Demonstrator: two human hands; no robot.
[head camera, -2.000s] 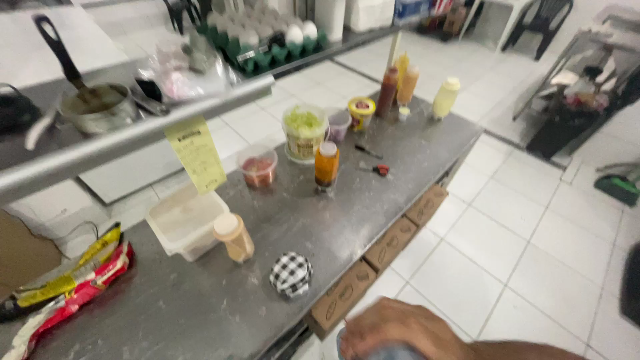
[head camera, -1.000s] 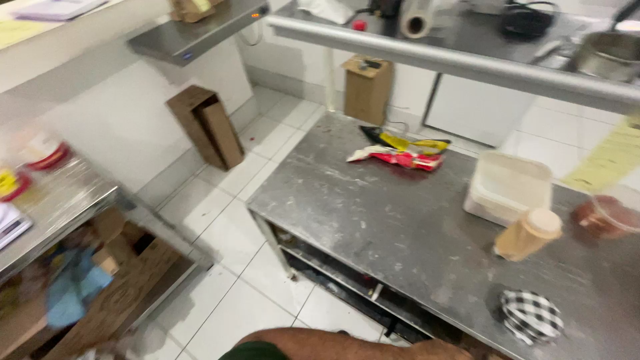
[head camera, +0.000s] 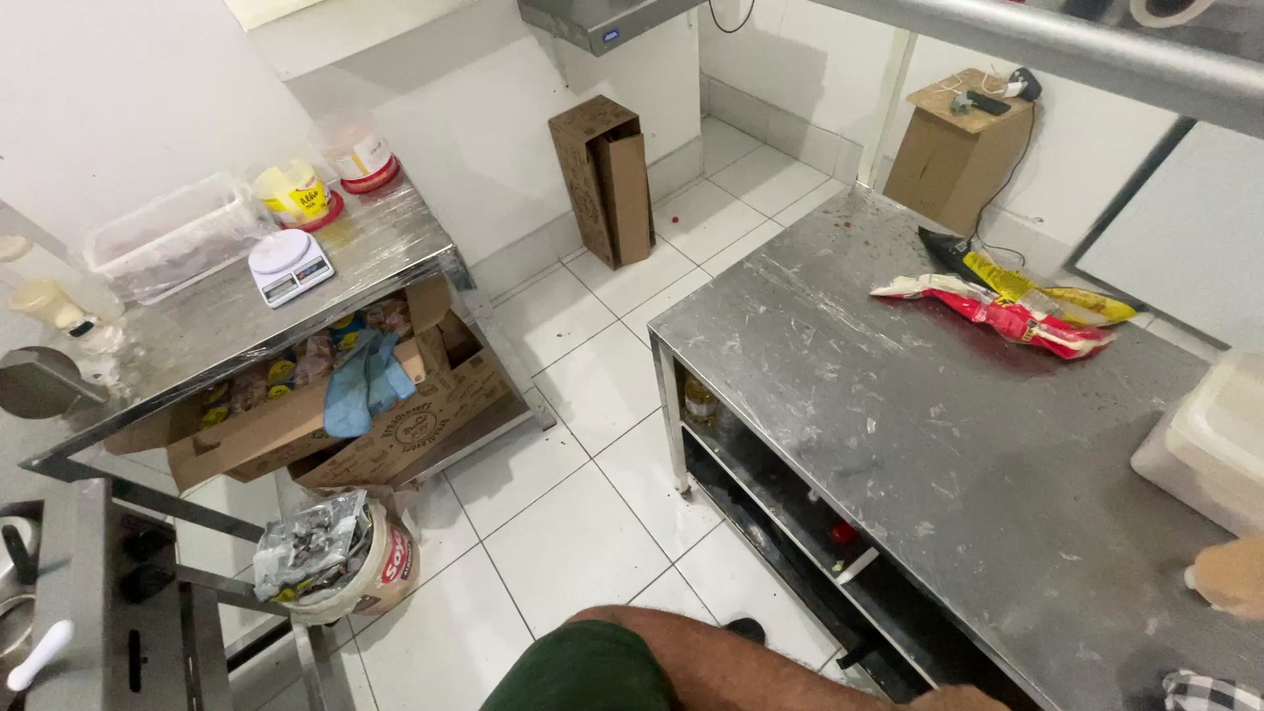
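My left arm, in a green sleeve, crosses the bottom of the head view toward the right. Only the back part of my left hand (head camera: 953, 699) shows at the bottom edge, beside the front edge of the steel worktable (head camera: 849, 395); its fingers are cut off. My right hand is out of view. On the worktable lie a red and white food pouch (head camera: 1007, 314) and a yellow and black pouch (head camera: 1017, 281). A pale plastic tub (head camera: 1210, 444), an orange-beige bottle (head camera: 1229, 578) and a black-and-white checked cloth (head camera: 1210, 691) are at the right.
At left, a steel table (head camera: 197, 331) holds a white kitchen scale (head camera: 288, 267), plastic tubs and a clear bin (head camera: 173, 242). Below are an open carton (head camera: 415, 420), a blue cloth (head camera: 367, 385) and a bucket of wrappers (head camera: 385, 563). A tall cardboard box (head camera: 604, 183) stands by the wall.
The view has swung far to the left. A hand seen near the worktable's front two seconds ago is not identifiable now. The pouches and tub look unmoved.
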